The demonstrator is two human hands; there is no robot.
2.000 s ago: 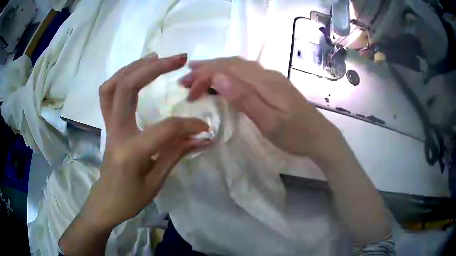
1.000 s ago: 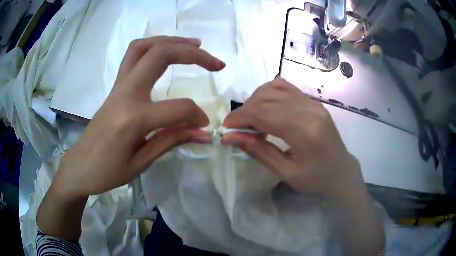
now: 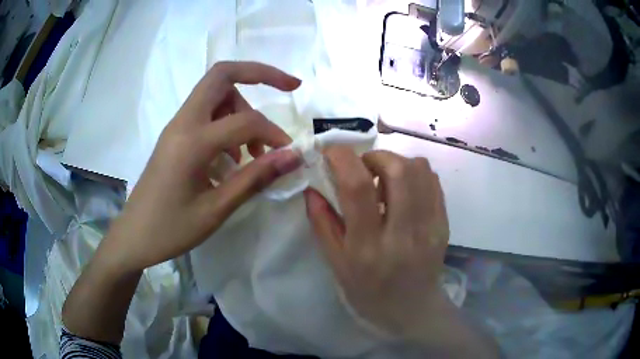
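Note:
A white to cream garment (image 3: 260, 273) hangs over the table's front edge and spreads up onto the tabletop. My left hand (image 3: 203, 168) pinches a folded edge of it between thumb and index finger, with the other fingers raised. My right hand (image 3: 386, 231) is just right of that point, its fingers bent on the cloth and holding the same edge. A small dark label (image 3: 342, 125) with unreadable light lettering shows on the garment above my right fingers. The exact fold between my fingertips is partly hidden.
The sewing machine's needle plate (image 3: 410, 59) is at upper right under a bright lamp, with a blue-grey bar (image 3: 450, 15) above it. A round black disc (image 3: 470, 95) and a beige knob (image 3: 509, 66) are nearby. Dark scissors (image 3: 595, 193) lie at right. Pale cloth (image 3: 42, 147) is heaped at left.
My right hand has turned and moved lower, its fingers now bent over the cloth. My left hand still pinches the edge, slightly higher. The dark label has come into clear view.

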